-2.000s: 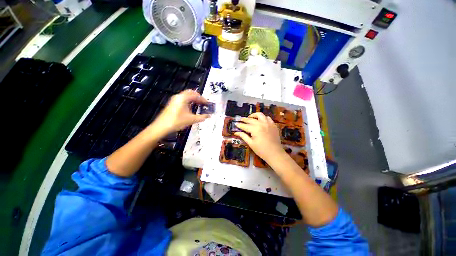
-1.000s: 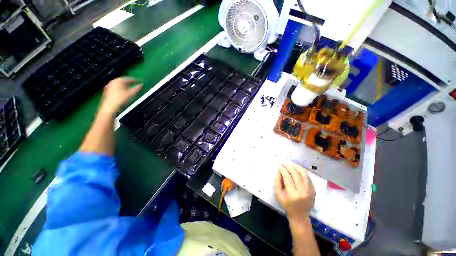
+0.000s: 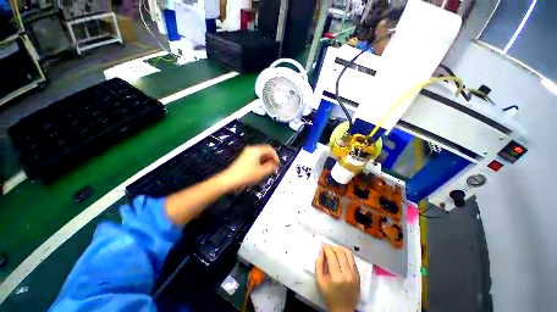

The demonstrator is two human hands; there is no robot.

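Observation:
My left hand (image 3: 253,166) is above the black blister tray (image 3: 214,239) beside the machine, fingers bent; I cannot tell whether it holds a part. My right hand (image 3: 339,274) rests on the front of the white machine bed (image 3: 275,247), fingers extended, holding nothing visible. Orange-brown jigs with black parts in them (image 3: 328,202) stand in rows on the grey plate (image 3: 385,257). The yellow-brass machine head (image 3: 354,152) with its white nozzle is over the rear left jigs and hides some of them.
A white fan (image 3: 284,94) stands behind the tray. Other stacked black trays (image 3: 85,125) are on the green surface, with a small dark piece (image 3: 83,194) near them. The gantry (image 3: 440,122) crosses behind the jigs. Dark specks (image 3: 303,171) lie left of the jigs.
My left hand has moved right, from over the green surface to above the near tray. My right hand stays on the bed. The view has tilted up, showing more background.

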